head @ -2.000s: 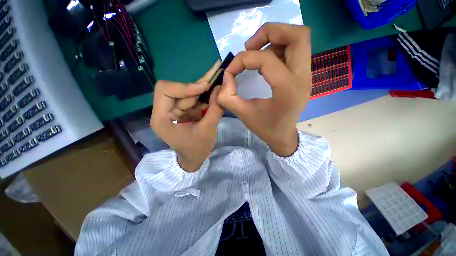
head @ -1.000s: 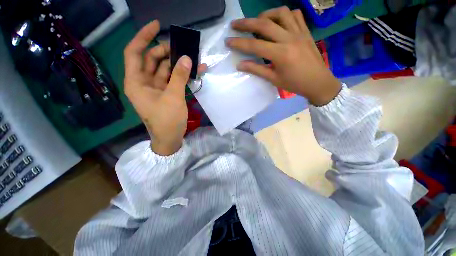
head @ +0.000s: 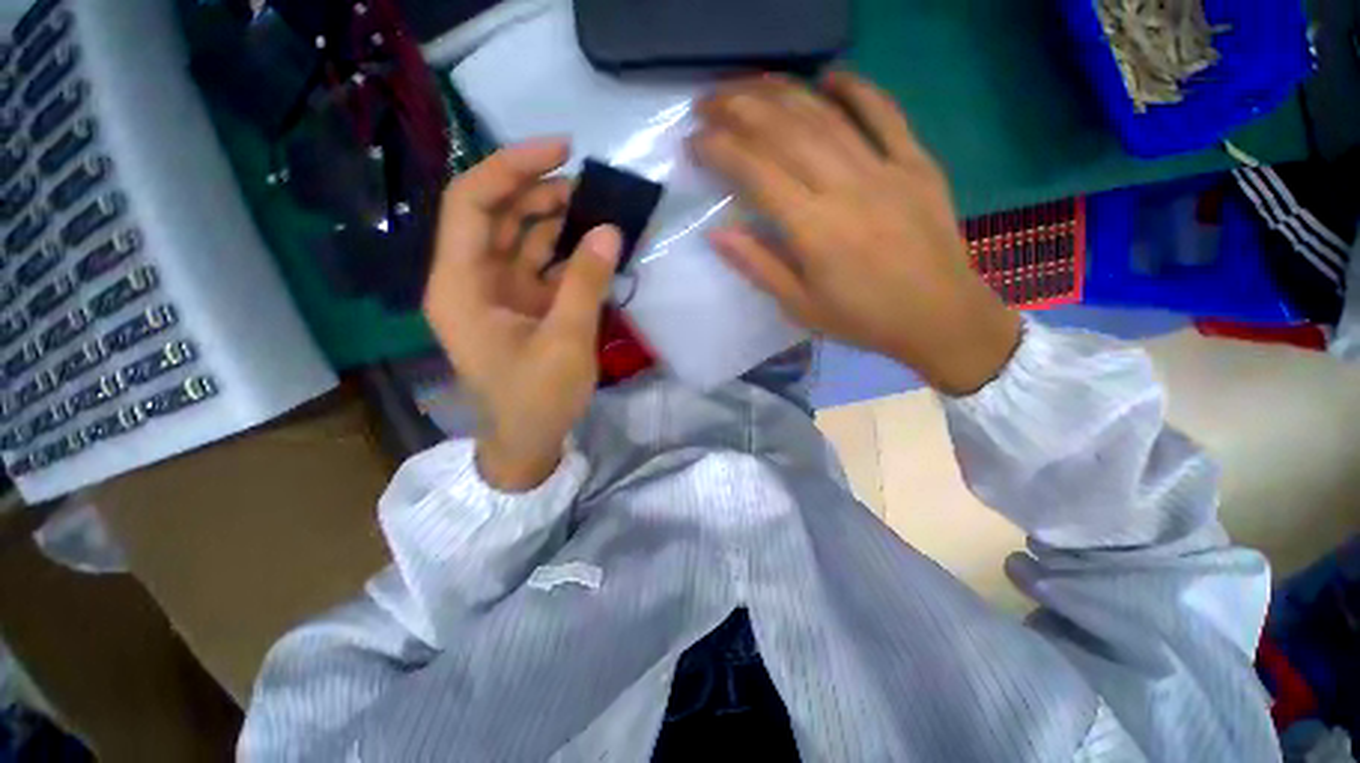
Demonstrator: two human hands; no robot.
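A small flat black wired module (head: pixel 615 206) is held in my left hand (head: pixel 522 306), with the thumb on its face and the fingers behind. A thin dark lead curls out below it. My right hand (head: pixel 850 216) is spread, palm down, over a glossy white sheet (head: pixel 694 306), to the right of the module and not touching it. The right hand is slightly blurred; I see nothing held in it, but its underside is hidden.
A black case (head: pixel 709 33) lies at the sheet's far edge. Black modules with red leads (head: pixel 366 164) lie left, beside a white foam tray (head: pixel 261 321) of circuit modules. To the right are a blue bin (head: pixel 1193 112) of beige strips and a red parts tray (head: pixel 1026 254).
My right hand has left the module, which both hands held two seconds ago, and now lies over the sheet. My left hand still holds the module. The view has shifted.
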